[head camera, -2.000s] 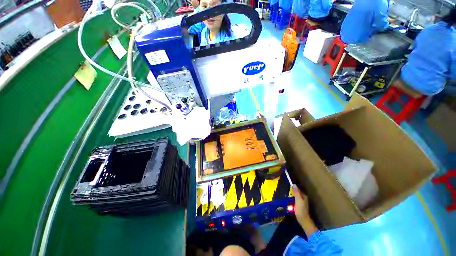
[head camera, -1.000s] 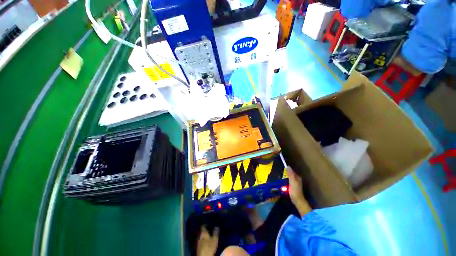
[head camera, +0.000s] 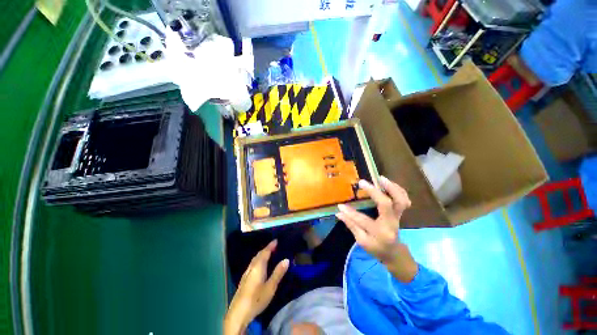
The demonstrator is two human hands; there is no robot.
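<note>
The fixture, an orange plate with a dark recessed border, lies near the front of the machine. The thin tan lid rim lies shut over it. My right hand is at the fixture's front right corner, fingers spread and fingertips at the rim; whether it grips the rim I cannot tell. My left hand is below the fixture, empty, with fingers apart. The machine head's tip is wrapped in white cloth behind the fixture's left side.
A stack of black plastic frames stands on the green bench at left. A white perforated tray is behind it. Hazard-striped bed shows behind the fixture. An open cardboard box with black and white contents stands at right.
The fixture has moved toward me and now covers the front panel; striped bed shows behind it. My right hand has moved from the panel's right end to the fixture corner. My left hand has risen.
</note>
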